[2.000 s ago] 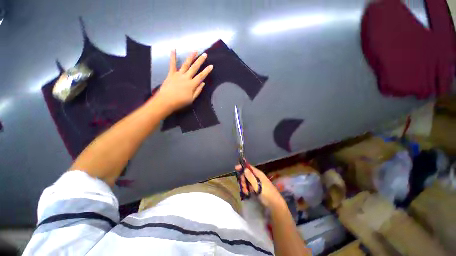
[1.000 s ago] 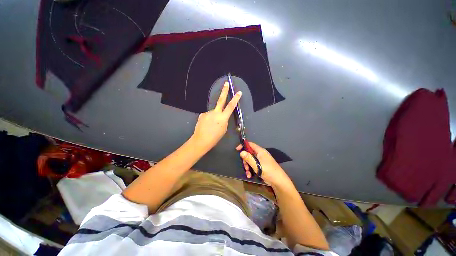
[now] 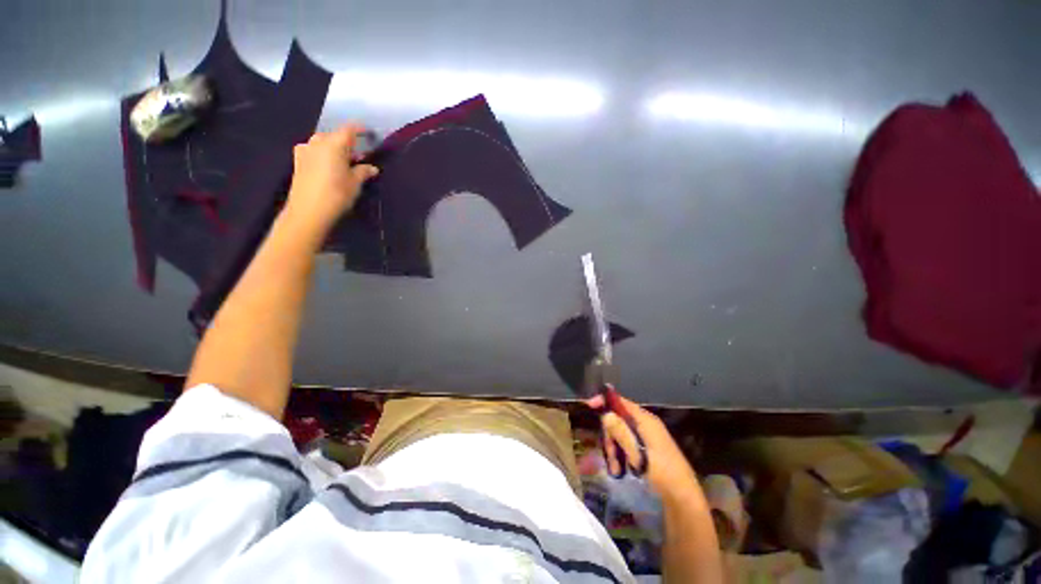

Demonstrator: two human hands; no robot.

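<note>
My left hand (image 3: pixel 329 171) has its thumb and fingers around the upper left edge of a dark cloth piece (image 3: pixel 403 188). Its fingertips are slightly blurred. The piece has a U-shaped cut-out, a pale chalk curve and a maroon top edge. My right hand (image 3: pixel 656 451) holds the shears (image 3: pixel 597 325) near the table edge, blades pointing away from me and off the U-shaped piece. The blades look closed, over a small dark crescent offcut (image 3: pixel 571 351). The larger chalk-marked remnant (image 3: pixel 228 137) lies at left, partly under my left hand and forearm.
A tan and silvery wrapped weight (image 3: pixel 171 108) sits on the remnant. Stacked maroon panels (image 3: pixel 942 245) lie at right on the grey table (image 3: pixel 731 240). A small dark scrap (image 3: pixel 19 146) lies at far left. Cartons (image 3: pixel 839 468) and plastic bags are below the front edge.
My left hand has moved from the cut-out to the piece's upper left edge. The shears have come away from the cut-out and are now over the crescent offcut. The view has shifted.
</note>
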